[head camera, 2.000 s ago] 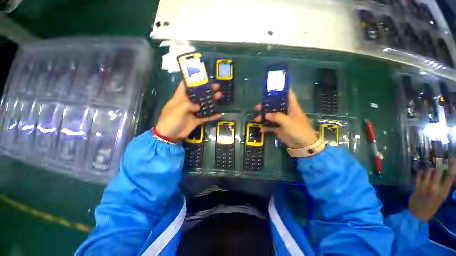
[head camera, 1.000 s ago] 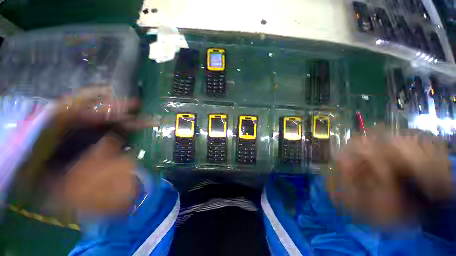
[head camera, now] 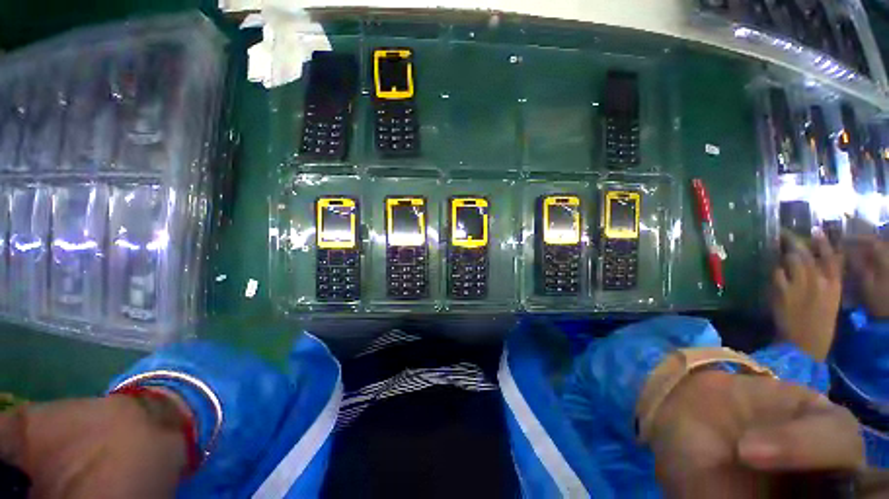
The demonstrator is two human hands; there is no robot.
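A clear plastic tray (head camera: 487,180) lies in front of me. Its near row holds several yellow-framed keypad phones (head camera: 469,247). Its far row holds an all-black phone (head camera: 328,104) tilted at the left, a yellow-framed phone (head camera: 396,101) with a dark screen, and another black phone (head camera: 622,119) at the right. My left hand (head camera: 93,443) is at the lower left, its fingers cut off by the picture's edge, with something dark there. My right hand (head camera: 760,429) is blurred at the lower right, fingers curled, a dark shape under them. I cannot tell what either holds.
Stacked clear trays (head camera: 97,180) stand at left. White crumpled paper (head camera: 276,47) lies at the tray's upper left. A red pen (head camera: 709,234) lies right of the tray. Another person's hands (head camera: 811,292) are at a phone tray at the far right. A white strip (head camera: 585,21) runs behind.
Both hands, which each held a phone over the tray, have moved down and outwards to the lower corners. The far-row yellow-framed phone's screen has gone dark. The view has shifted.
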